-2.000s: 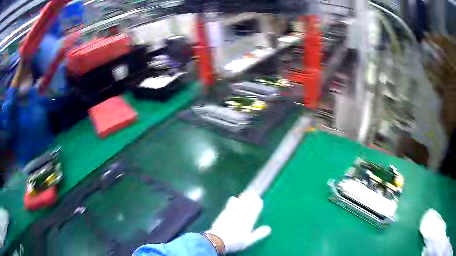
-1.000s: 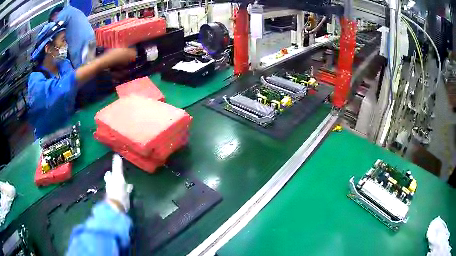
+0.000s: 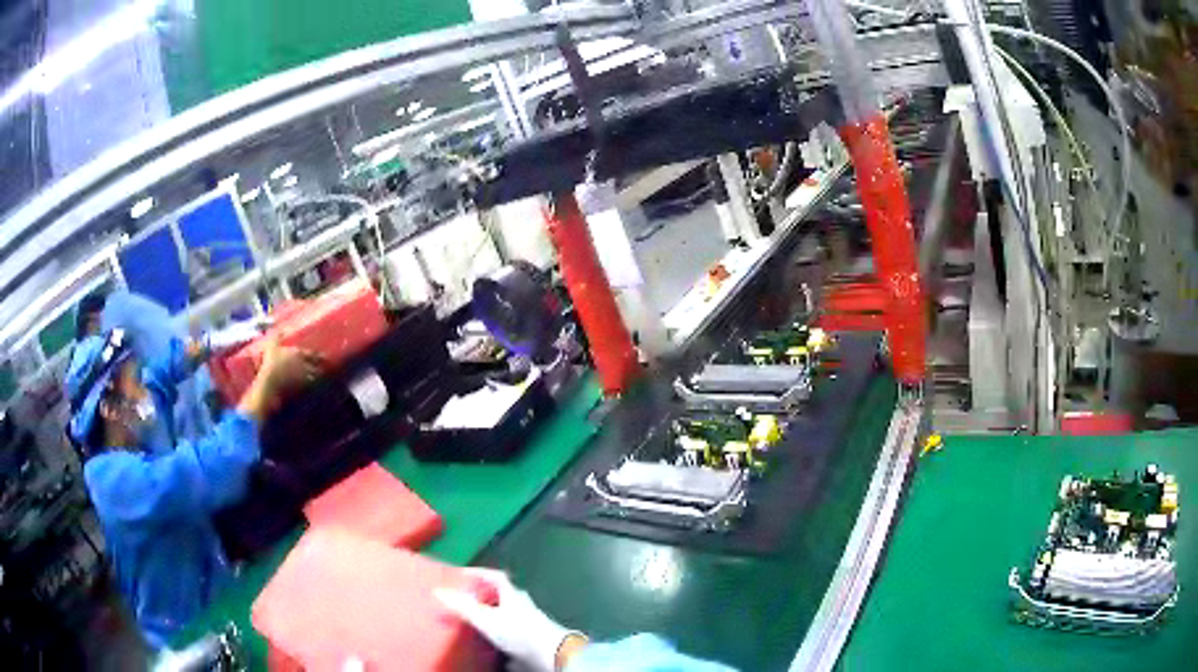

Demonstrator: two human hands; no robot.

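Note:
A stack of thick red foam pads (image 3: 355, 607) is at the lower left, its bottom cut off by the picture edge. My right hand (image 3: 510, 622), in a white glove, comes from the lower right and grips the stack's right end, fingers over the top edge. My left hand is not in view. A flat red pad (image 3: 373, 507) lies on the green surface just behind the stack.
Two power boards (image 3: 670, 486) (image 3: 746, 381) sit on a black tray (image 3: 578, 504) on the conveyor. Another board (image 3: 1101, 558) lies right of the metal rail (image 3: 861, 538). Red posts (image 3: 891, 250) stand behind. A person in blue (image 3: 164, 486) reaches toward red pads (image 3: 309, 335) at left.
The view has tilted up, and the foam stack shows lower. My left hand has left the picture. My right hand has come onto the stack's right end. The other person's arms have moved toward the red pads.

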